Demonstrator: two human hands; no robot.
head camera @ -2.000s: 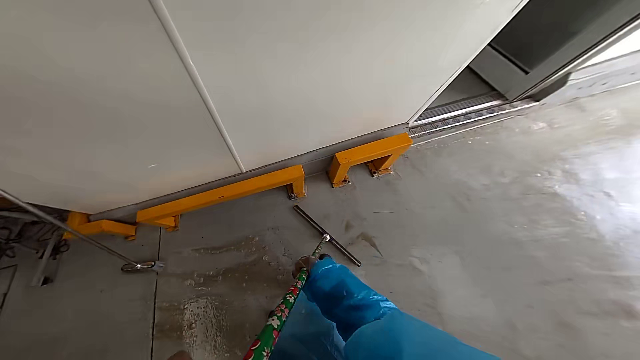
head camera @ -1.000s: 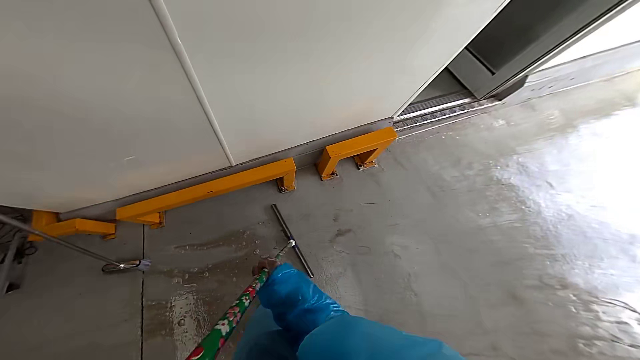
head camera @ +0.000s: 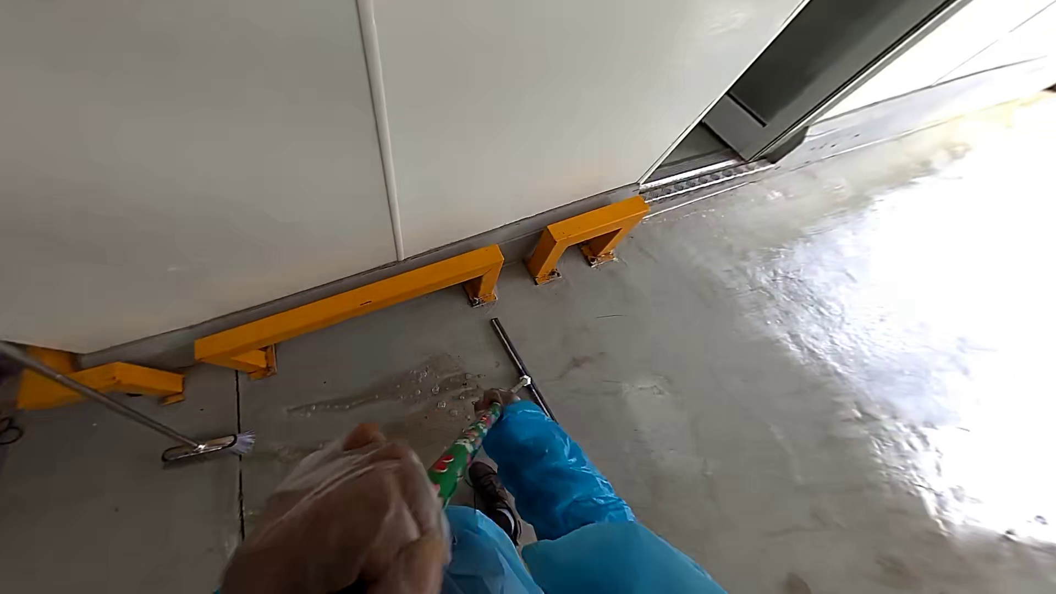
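My right hand (head camera: pixel 497 401), below a blue plastic sleeve, grips the lower part of a green patterned pole (head camera: pixel 462 454). The pole joins a floor squeegee with a narrow metal head (head camera: pixel 523 367), lying against the wet concrete floor. My left hand (head camera: pixel 346 520), in a clear plastic glove, is large and blurred at the bottom, close to the camera. Its fingers are curled at the pole's upper part, which it covers; the pole's end is hidden.
Orange metal guard rails (head camera: pixel 355 305) are bolted along the white wall panel (head camera: pixel 528 124). A floor brush (head camera: pixel 202 447) with a long metal handle stands at left. A doorway with a metal threshold (head camera: pixel 709 180) is at upper right. My shoe (head camera: pixel 492 499) is below the squeegee. Wet floor (head camera: pixel 891 355) shines at right.
My left hand has come into view at the bottom. My right hand keeps its hold on the pole. The brush at left now shows its bristles more plainly.
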